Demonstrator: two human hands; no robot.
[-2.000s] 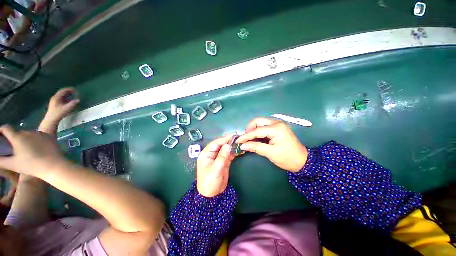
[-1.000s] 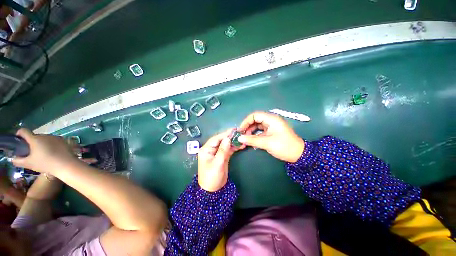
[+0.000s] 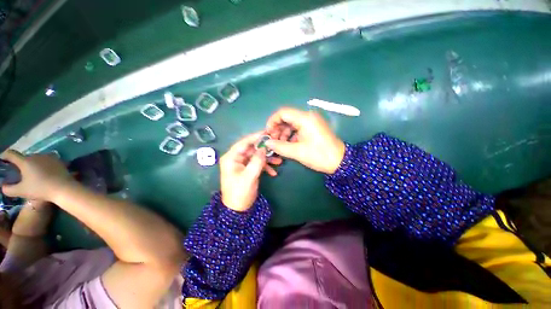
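Note:
My left hand (image 3: 243, 172) holds a small plastic housing (image 3: 264, 143) with a green centre between thumb and fingers. My right hand (image 3: 305, 140) meets it from the right, its fingertips at the housing; whether they grip a separate small part is hidden. Several open housings (image 3: 207, 102) lie in a loose group on the green worktop to the left of my hands. A small upright white part (image 3: 170, 99) stands among them. A solid white cover (image 3: 206, 156) lies nearest my left hand. A thin white hand tool (image 3: 334, 107) lies beyond my right hand.
Small green boards (image 3: 421, 84) lie on the worktop at the right. A pale rail (image 3: 199, 59) separates the worktop from the conveyor belt, which carries housings (image 3: 110, 57). At left, a neighbour's arm (image 3: 103, 211) reaches over beside a black pad (image 3: 98, 171), the fist holding a dark tool.
The view has shifted, so the worktop items appear higher and further left. Units on the belt have moved left. The neighbour's hand has come down near the black pad. My hands still hold the housing.

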